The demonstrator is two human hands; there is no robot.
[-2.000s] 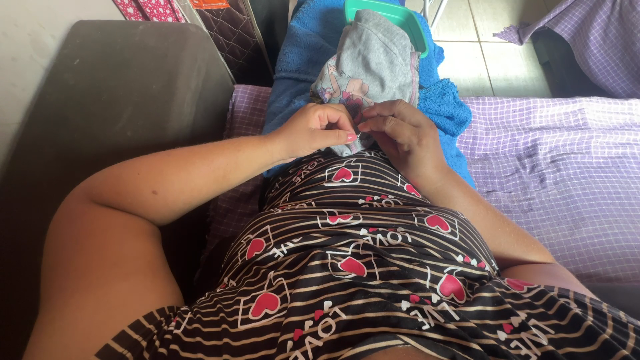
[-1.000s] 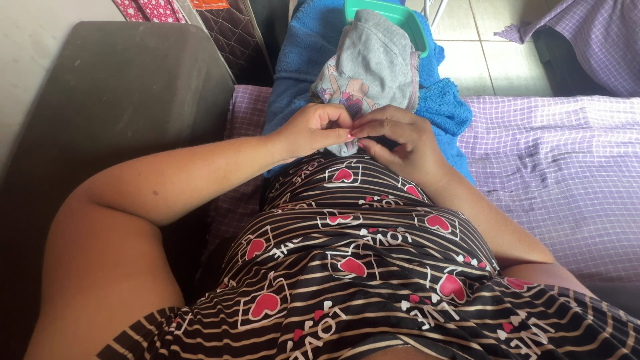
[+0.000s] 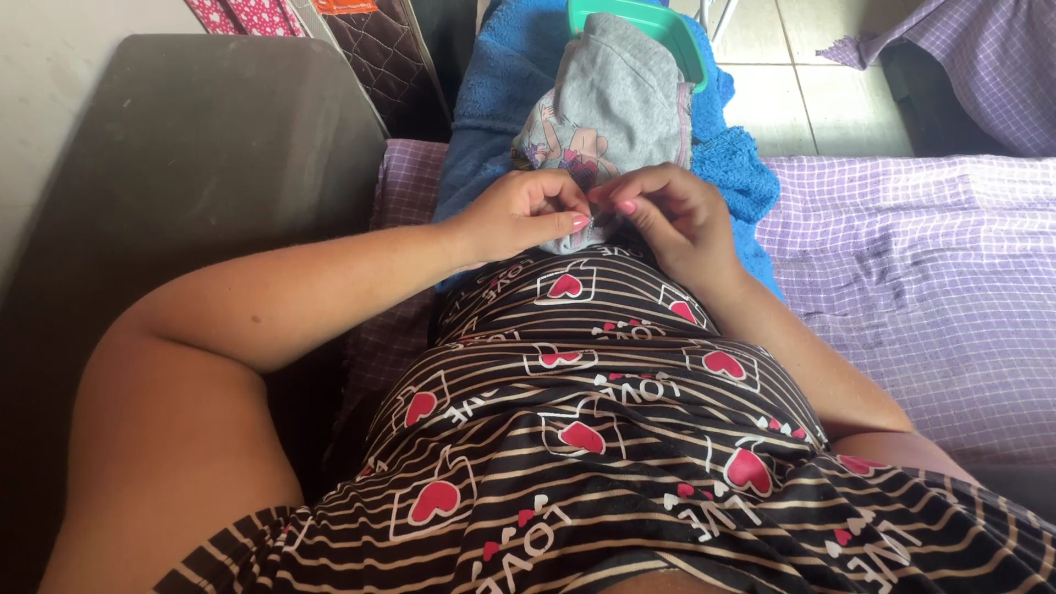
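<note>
A grey printed cloth garment (image 3: 619, 91) lies over my lap, on a blue towel (image 3: 503, 74). My left hand (image 3: 528, 214) pinches the garment's near edge between thumb and index finger. Just to its right is my right hand (image 3: 681, 214), its thumb and fingers bent and a small gap between the thumb tip and the fingers. Whether something thin sits between the right fingertips cannot be made out. The garment's far end rests against a green plastic basin (image 3: 697, 49).
A purple checked cloth (image 3: 907, 289) covers the seat on both sides of me. The dark sofa arm (image 3: 206, 148) stands at the left. Beyond are a quilted brown panel (image 3: 384, 66), floor tiles (image 3: 841, 103) and another purple checked cloth (image 3: 990, 66).
My right hand's fingers have shifted slightly beside the left hand, and its thumb has come up closer to the fingers than a second ago. My left hand stays at the garment's edge.
</note>
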